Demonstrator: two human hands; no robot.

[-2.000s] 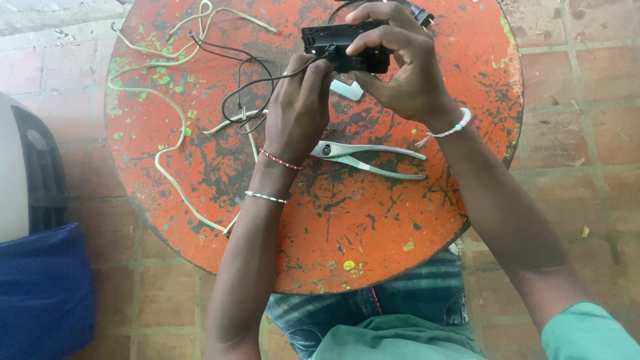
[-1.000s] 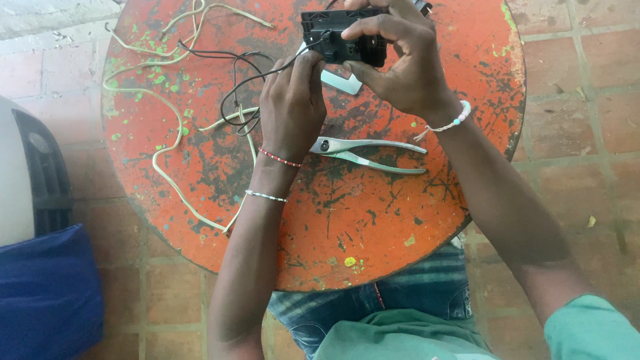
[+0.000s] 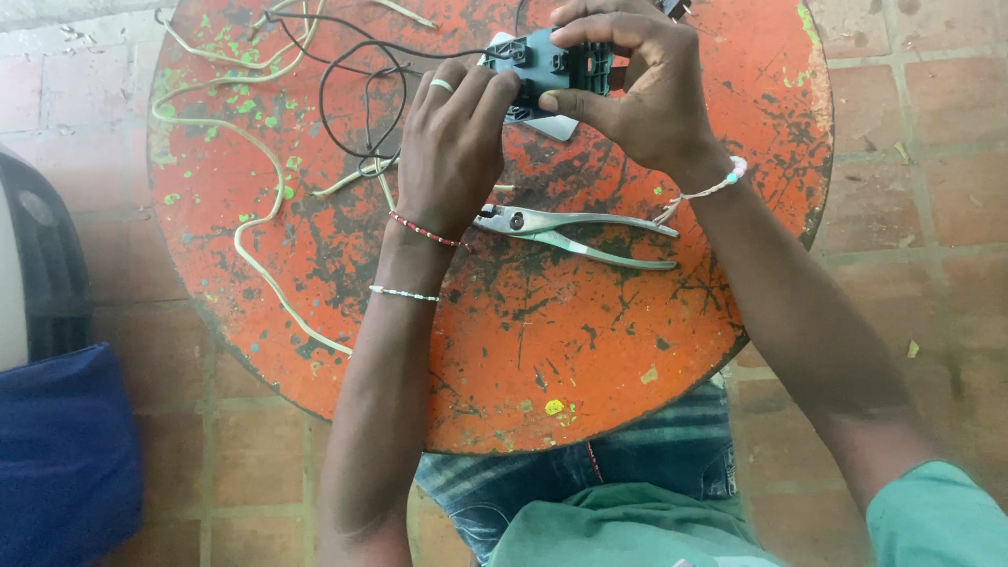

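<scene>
A dark plastic housing (image 3: 551, 69) with moulded slots and ribs is held up near the table's far side. My left hand (image 3: 461, 130) grips its left end, fingers curled at the edge where a thin black cable (image 3: 366, 41) meets it. My right hand (image 3: 642, 79) holds the right end, thumb on the face and fingers over the top. Beneath the housing lies a flat whitish piece (image 3: 557, 127), partly hidden. Slip-joint pliers (image 3: 579, 228) of bare metal rest with handles spread to the right, their jaw end close to my left wrist.
The round orange table (image 3: 520, 354) has chipped paint. A cream-coloured cable (image 3: 272, 157) winds over its left side, and the black cable loops beside my left hand. A dark connector (image 3: 675, 8) shows past my right hand. A blue cloth (image 3: 67, 457) is at the lower left.
The housing has been turned in my hands, so its ribbed, slotted face now shows. Both hands still hold it. The pliers have stayed in place on the table.
</scene>
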